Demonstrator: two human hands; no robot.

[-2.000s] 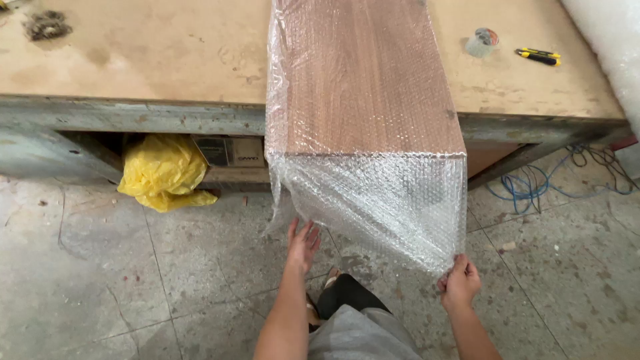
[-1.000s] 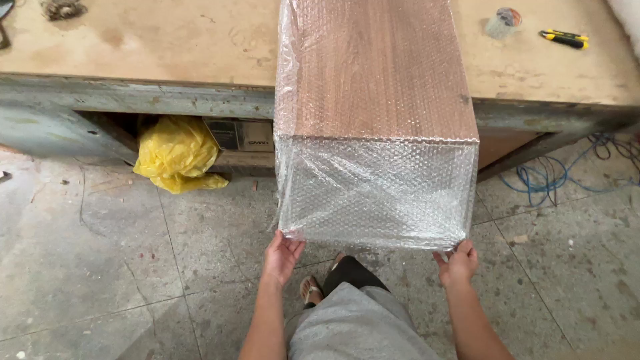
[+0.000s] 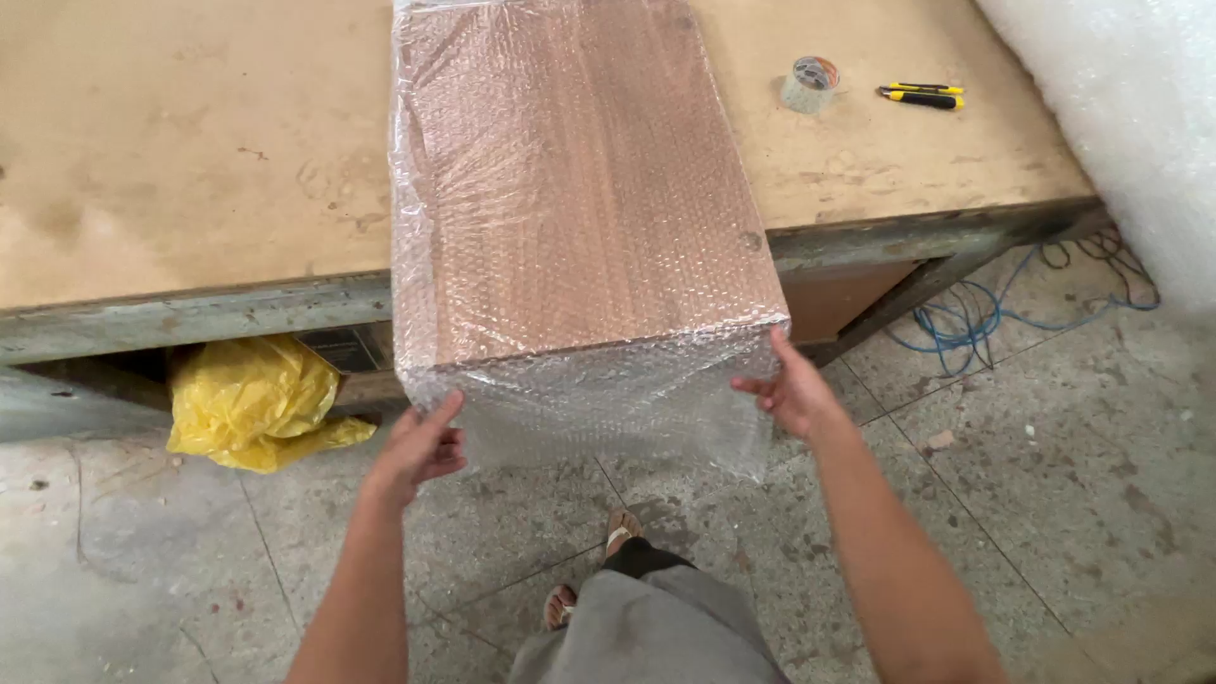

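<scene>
A wood-grain panel or box (image 3: 589, 190) lies on the workbench, its near end reaching past the bench's front edge. Clear bubble wrap (image 3: 589, 408) covers it and hangs down over that near end. My left hand (image 3: 423, 446) is at the wrap's left side, just below the left corner, thumb up and fingers curled. At the right corner, my right hand (image 3: 793, 385) touches the wrap with its fingers apart. Whether either hand pinches the film cannot be told. What lies beneath the wrapped piece is hidden.
On the wooden workbench (image 3: 190, 161), right of the wrapped piece, are a roll of clear tape (image 3: 810, 85) and yellow-black utility knives (image 3: 921, 95). A bubble wrap roll (image 3: 1130, 114) stands far right. Below are a yellow plastic bag (image 3: 256, 399) and blue cable (image 3: 959, 328) on the floor.
Both hands have moved from the wrap's outstretched lower corners up toward the near end of the piece. The flap, held out earlier, now hangs down.
</scene>
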